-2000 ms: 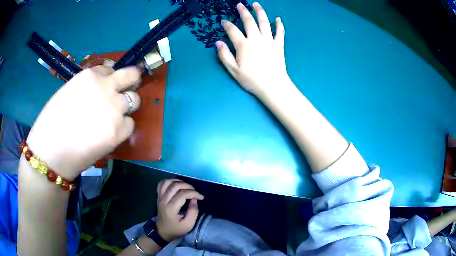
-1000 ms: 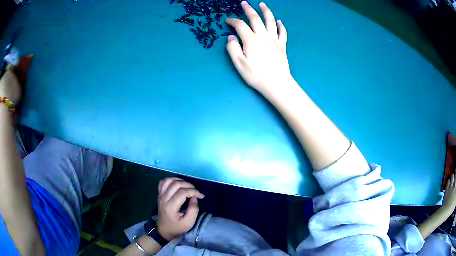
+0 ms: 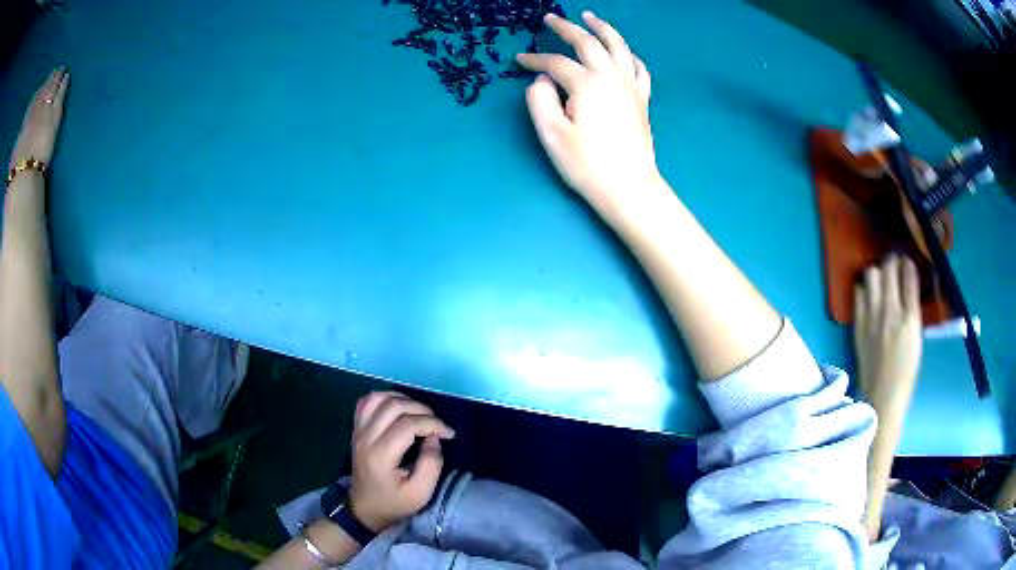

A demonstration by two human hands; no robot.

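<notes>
Many small black inserts (image 3: 462, 39) lie in a loose pile at the top centre of the green bench. My right hand (image 3: 596, 111) is palm down at the pile's right edge, fingers spread and index finger and thumb apart. No piece shows in it, though the underside of the fingers is hidden. My left hand (image 3: 396, 457) rests below the bench edge, loosely curled, with nothing visible in it.
At right, another person's hand (image 3: 889, 306) is on an orange-brown fixture (image 3: 838, 239) bearing a black three-armed frame (image 3: 925, 228). A blue-clad neighbour's hand (image 3: 39, 128) lies at the left bench edge. The green bench (image 3: 334, 223) curves between them.
The fixture and frame at left have gone out of view, and the neighbour's hand has withdrawn left. Another fixture with a frame has appeared at right. My right hand has shifted slightly right; my left is still.
</notes>
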